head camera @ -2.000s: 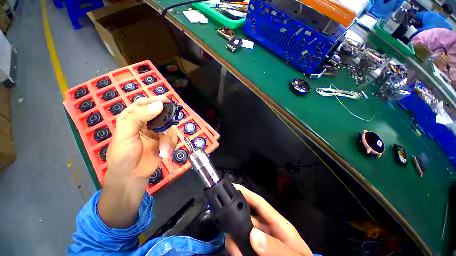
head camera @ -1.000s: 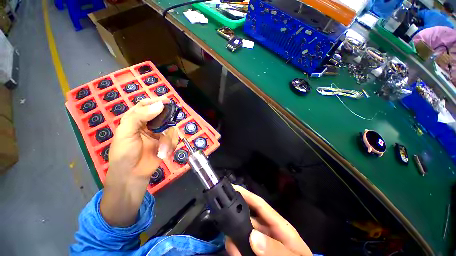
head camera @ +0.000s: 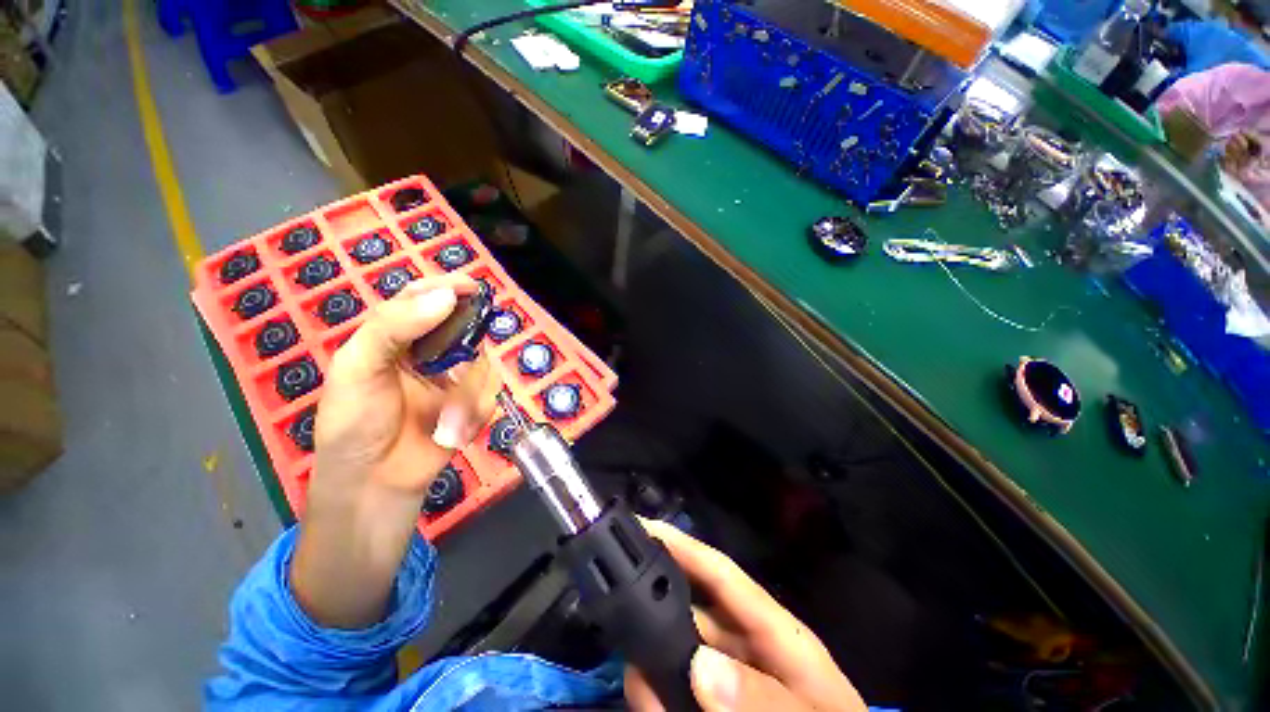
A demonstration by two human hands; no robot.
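Observation:
My left hand (head camera: 369, 403) holds a round black watch body (head camera: 453, 334) between thumb and fingers, tilted, above the red tray. My right hand (head camera: 752, 626) is wrapped around the thick black handle of an electric screwdriver (head camera: 620, 563), partly cut off by the bottom edge. Its silver barrel and thin tip point up and left, just below the watch body. The tip lies close to my left fingers; whether it touches anything cannot be told. The red-orange tray (head camera: 223, 327) holds several round black watch bodies in square pockets, and one pocket in its top row is empty.
The green bench (head camera: 780, 278) runs along the right, with a blue perforated basket (head camera: 794, 104), a rose-gold-rimmed watch (head camera: 1045, 394), a small dark module (head camera: 1125, 424), a white cable (head camera: 950, 253) and bagged parts. A cardboard box (head camera: 404, 118) stands beyond the tray. A person in pink sits at upper right.
The screwdriver has tilted slightly up and left, its tip closer to my left hand. The watch body is turned more edge-on. The tray appears slightly lower and further right in view.

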